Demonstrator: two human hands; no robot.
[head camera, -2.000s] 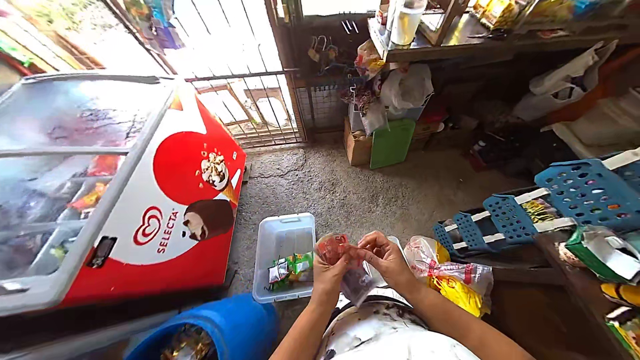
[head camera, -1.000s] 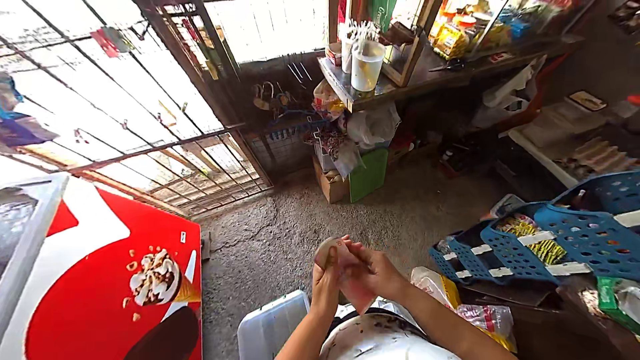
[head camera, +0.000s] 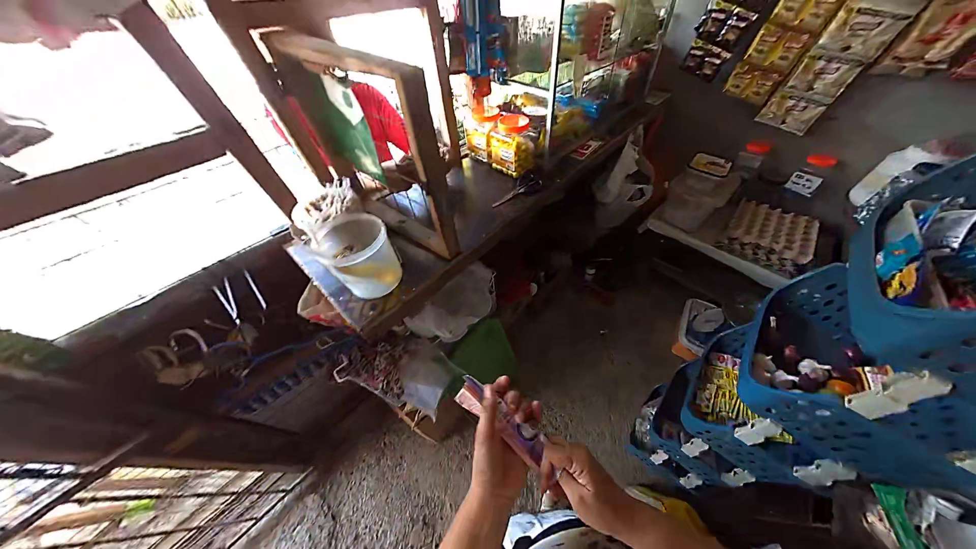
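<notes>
Both hands are at the lower middle of the head view, above the concrete floor. My left hand (head camera: 499, 442) holds a thin purple and pink packet or folded paper (head camera: 521, 436), whose exact kind I cannot tell. The thumb lies along one side and the fingers curl on the other. My right hand (head camera: 576, 476) pinches the lower right end of the same item between thumb and fingers. Part of the item is hidden by the fingers.
A wooden counter (head camera: 488, 221) bears a white plastic bucket (head camera: 366, 259), scissors (head camera: 518, 187) and orange-lidded jars (head camera: 512, 145). A person in red (head camera: 379, 114) is beyond the window frame. Blue plastic baskets (head camera: 816, 427) with goods stand right; an egg tray (head camera: 772, 232) lies behind. Metal bars (head camera: 137, 507) are lower left.
The view has swung right toward the counter and baskets. Both hands still hold a thin item, which now shows its purple and pink length between them.
</notes>
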